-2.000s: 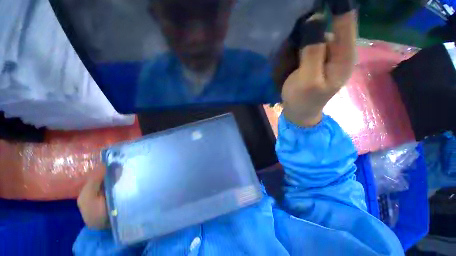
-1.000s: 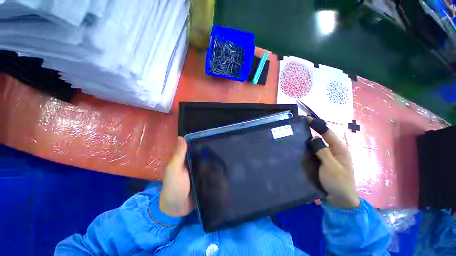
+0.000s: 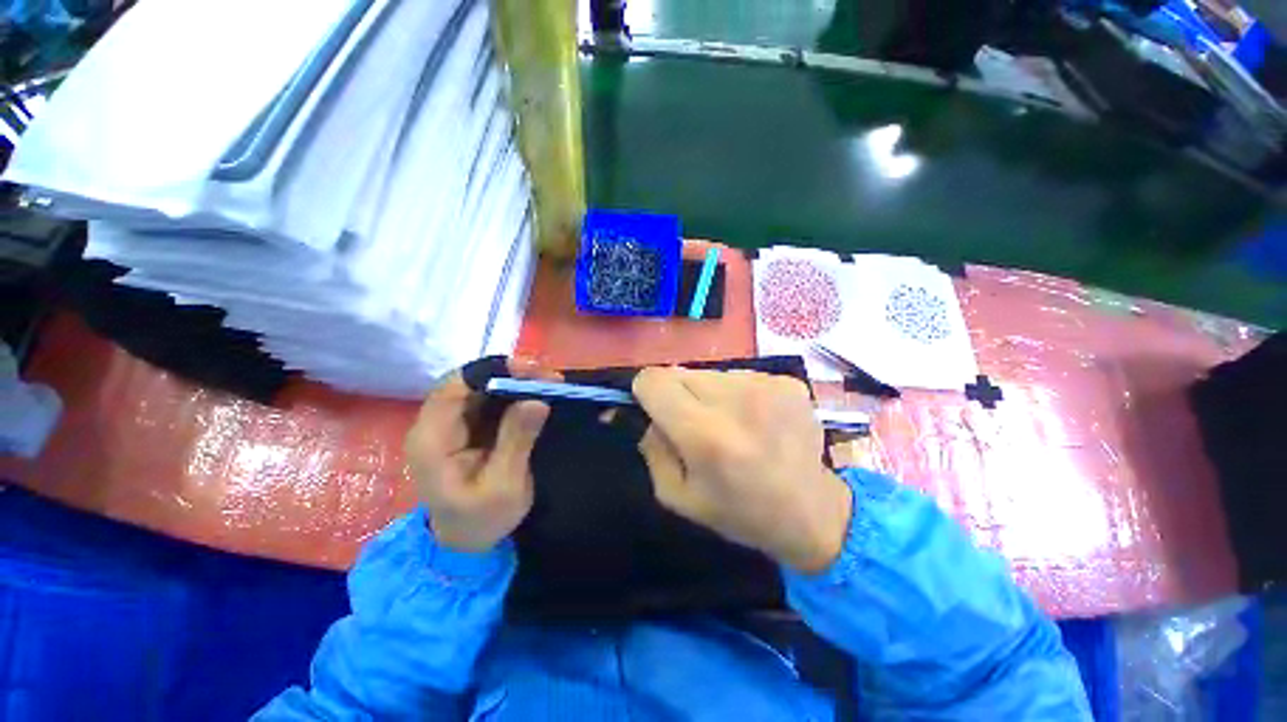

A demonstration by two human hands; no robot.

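A thin slab, seen edge-on as a light grey-blue strip, is held upright above a black foam tray in front of me. It looks like the tablet unit; its faces are hidden at this angle. My left hand pinches its left end between thumb and fingers. My right hand is closed over its edge right of the middle, and the right end sticks out past the knuckles. The tray lies on the orange-red bench close to my body.
A tall stack of white sheets stands at left. A blue parts bin, a turquoise strip and dot cards with a dark thin tool lie behind the tray. A yellow post and green belt are beyond.
The slab has turned from lying nearly flat, face visible, to edge-on. My right hand has moved left from its right side onto its edge. The view has tilted up, showing more of the belt.
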